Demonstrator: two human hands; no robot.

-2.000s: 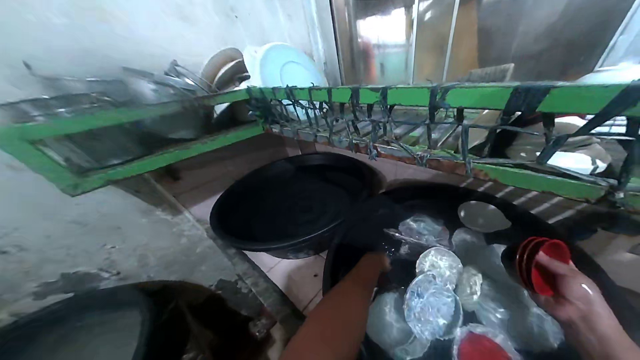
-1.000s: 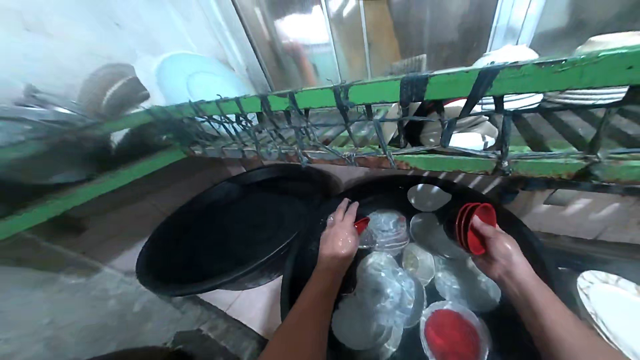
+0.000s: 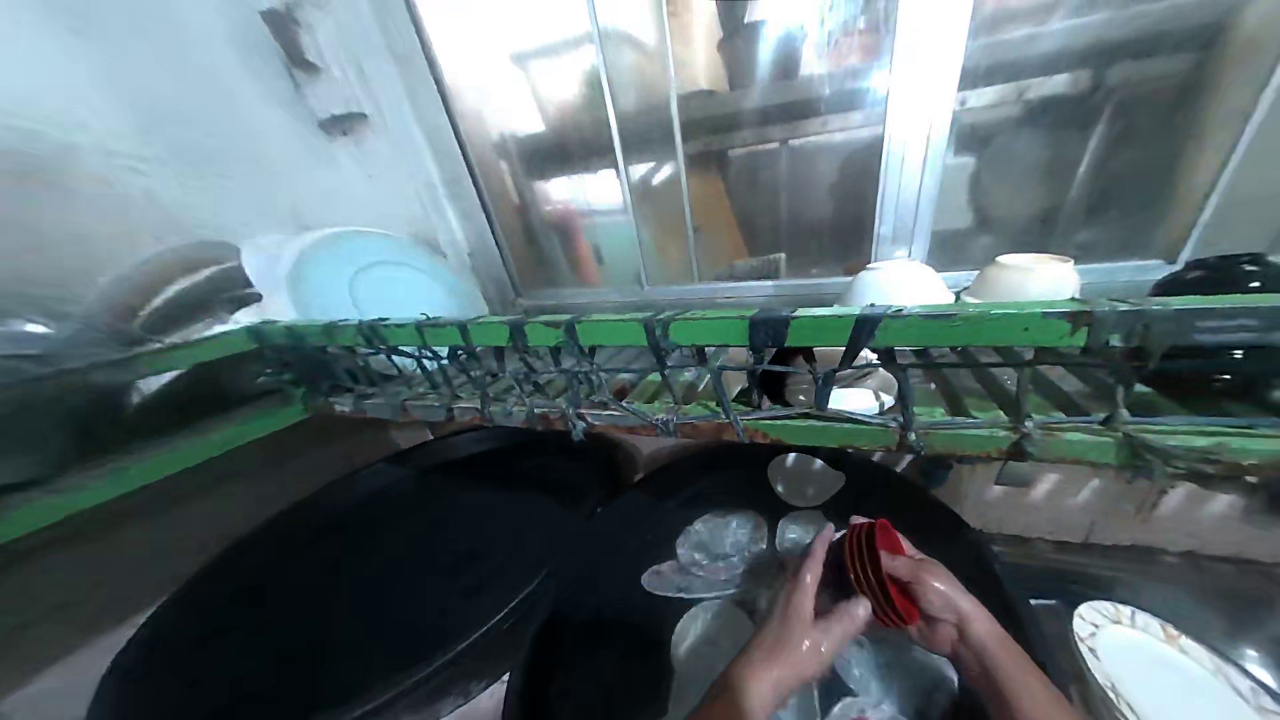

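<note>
Several nested red bowls (image 3: 880, 572) are held on edge over the right black basin. My right hand (image 3: 935, 590) grips them from the right, thumb on the bright red face. At the stack's left side is my left hand (image 3: 805, 625), wet, its fingers apart around a dark item whose kind is unclear; whether it grips this or only touches it cannot be told. Below the hands, clear plastic containers (image 3: 722, 545) and a translucent oval piece (image 3: 806, 480) lie in the black basin (image 3: 680, 480). The forearms hide part of the basin.
A second large black basin (image 3: 380, 560) is at the left. A green rack (image 3: 960, 328) bound with dark strips runs behind, bearing a pale blue lid or plate (image 3: 375, 280) and upturned white bowls (image 3: 900, 284). An oval patterned plate (image 3: 1150, 665) lies at the right.
My left hand has moved right, from among the clear containers to the red bowls. My right hand still holds the bowls. The view has tilted up.
</note>
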